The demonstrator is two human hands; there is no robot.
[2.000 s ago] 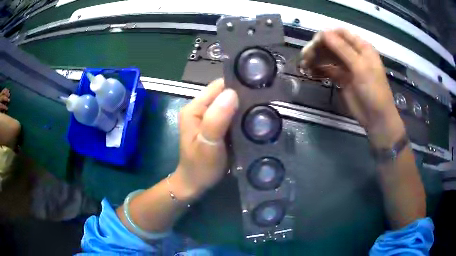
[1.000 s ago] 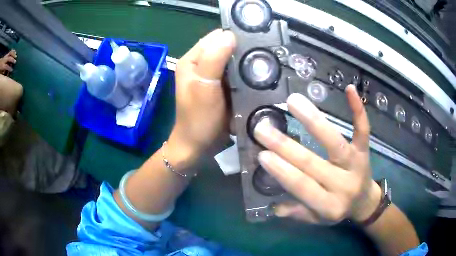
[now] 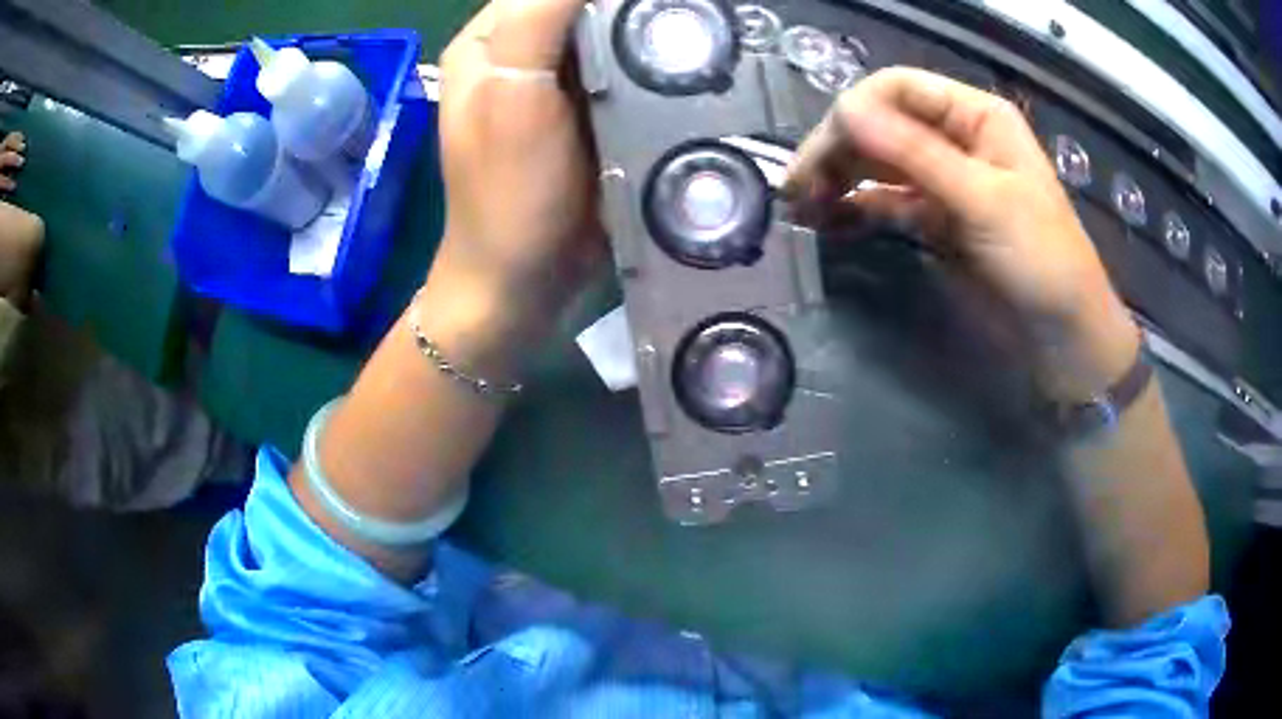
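Observation:
A grey metal fixture bar [image 3: 703, 302] is held up above the bench, its top end cut off by the frame. Three round units with black rims and shiny centres show in it, the middle one [image 3: 707, 202] between the others. My left hand [image 3: 520, 155] grips the bar's left edge near the top. My right hand [image 3: 942, 176] is at the bar's right edge beside the middle unit, fingers bent together. Its fingertips are blurred, and I cannot tell whether they hold something.
A blue bin [image 3: 302, 267] at the left holds two squeeze bottles [image 3: 316, 106] and a white piece. A white wipe [image 3: 609, 348] lies behind the bar. Dark line plates [image 3: 1111, 155] with clear rings run along the rail at the upper right. Another person's hand shows at the far left.
The bar has moved up in the view since one second ago. My right hand, earlier spread over the lower units, has moved up to the bar's right edge with its fingers drawn together.

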